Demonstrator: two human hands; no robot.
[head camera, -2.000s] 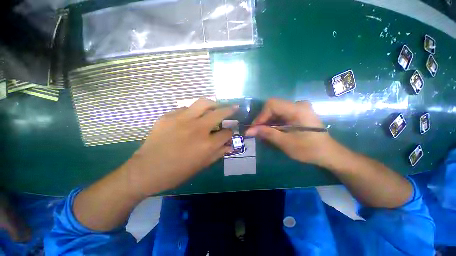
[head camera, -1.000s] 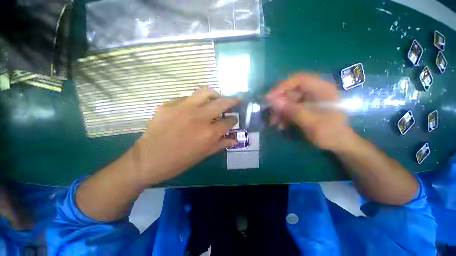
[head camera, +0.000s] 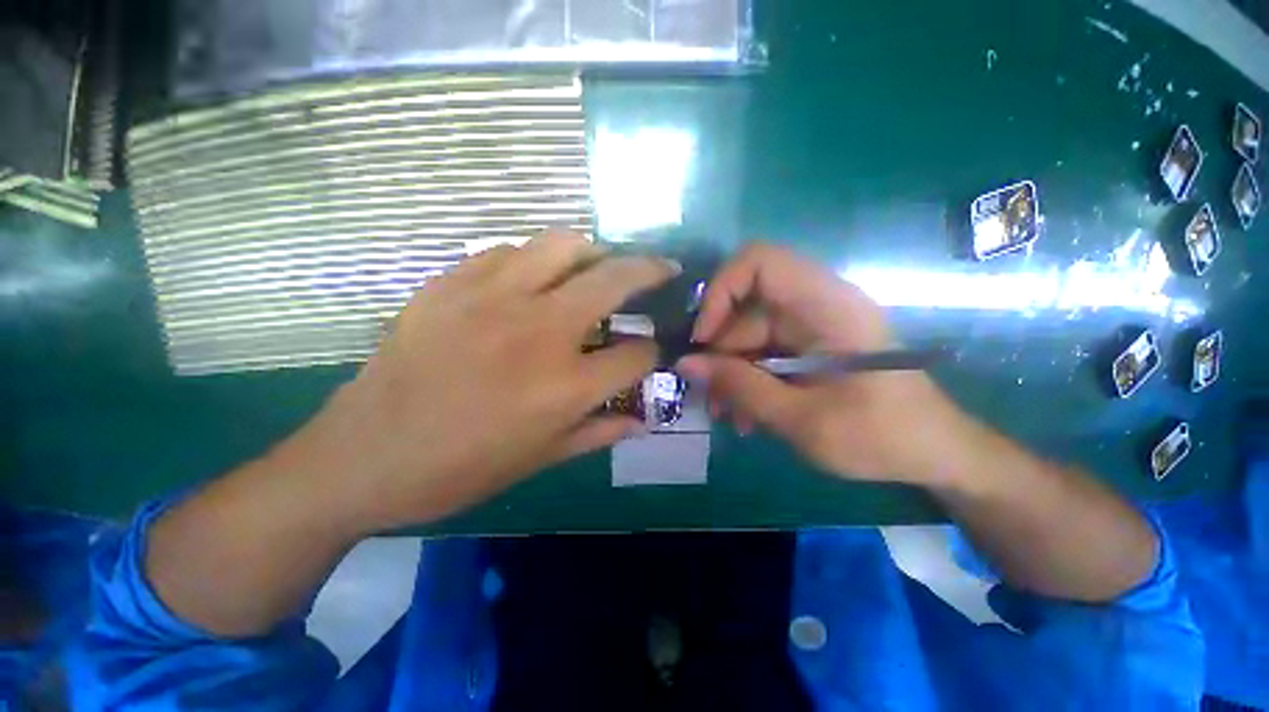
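Note:
A small watch housing (head camera: 664, 399) with a pale rim and a white patch lies at the pale card (head camera: 660, 459) near the bench edge. My left hand (head camera: 501, 369) lies palm down over its left side, with fingertips on the housing. My right hand (head camera: 821, 369) holds dark, pen-length tweezers (head camera: 870, 362) just right of the housing; their tip is hidden at my fingers. The striped adhesive sheet (head camera: 348, 209) lies left of centre, partly under my left fingers. Whether an adhesive piece is at the tweezer tip cannot be told.
One housing (head camera: 1005, 220) lies alone right of centre, and several more (head camera: 1136, 365) lie at the far right. A clear plastic sleeve (head camera: 459, 31) lies beyond the striped sheet. Dark sheets with yellow edges (head camera: 49, 195) are at the far left. The green bench (head camera: 863, 125) shows bright glare.
My right hand, raised and blurred one second ago, is back beside the housing with the tweezers. My left hand stays over the housing. The view has shifted slightly.

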